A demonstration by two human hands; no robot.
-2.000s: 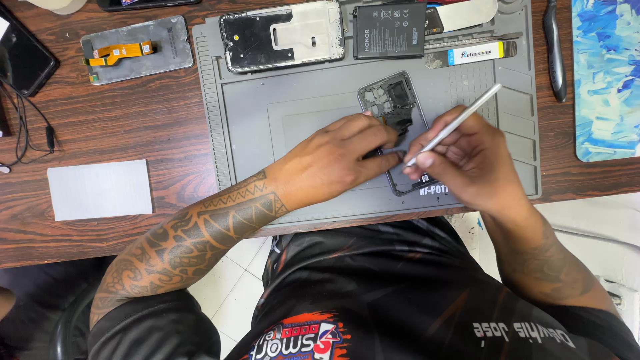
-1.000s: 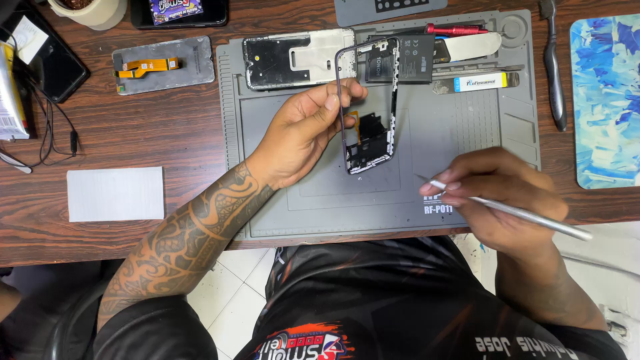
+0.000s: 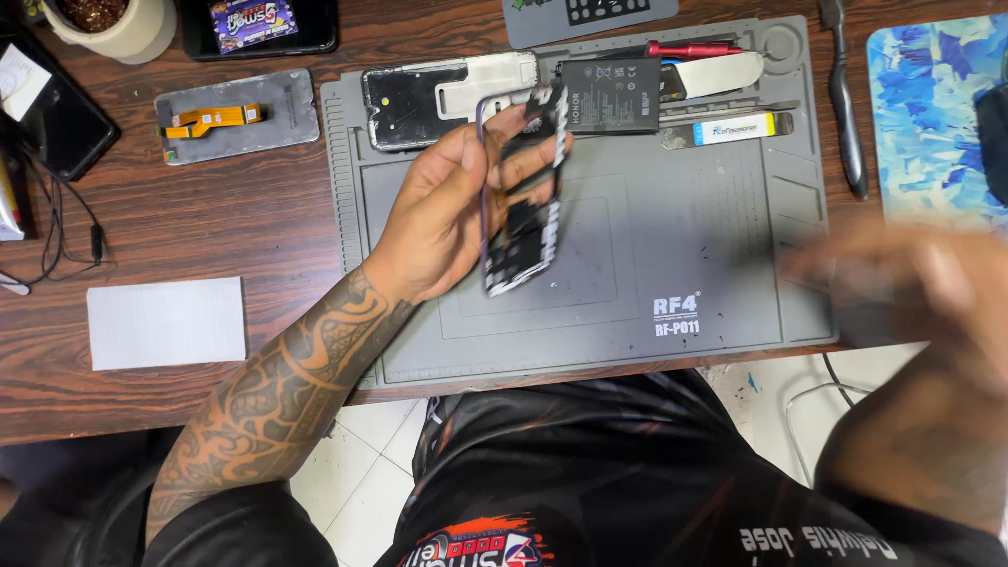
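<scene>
My left hand (image 3: 441,213) holds a phone's middle frame (image 3: 561,165) up at a tilt over the grey repair mat (image 3: 709,236), thumb at its left edge and fingers behind it. Fingers show through the frame's opening. My right hand (image 3: 921,268) is a blur at the right, past the mat's right edge; whether it holds anything cannot be told. Behind the phone frame, a phone body with a black and white inner face (image 3: 409,106) and a black Honor battery (image 3: 610,94) lie at the mat's top.
Along the mat's top right lie a red screwdriver (image 3: 689,50), a pry tool (image 3: 720,76) and tweezers (image 3: 728,130). A black-handled brush (image 3: 846,126) and a blue-white board (image 3: 921,118) are farther right. At left are a screen with orange flex cable (image 3: 236,118), a white pad (image 3: 165,323) and black cables (image 3: 57,228).
My right hand has moved right, off the mat's middle, where it held a slim silver pen-like tool. My left hand has lifted the phone frame from the mat and still holds it.
</scene>
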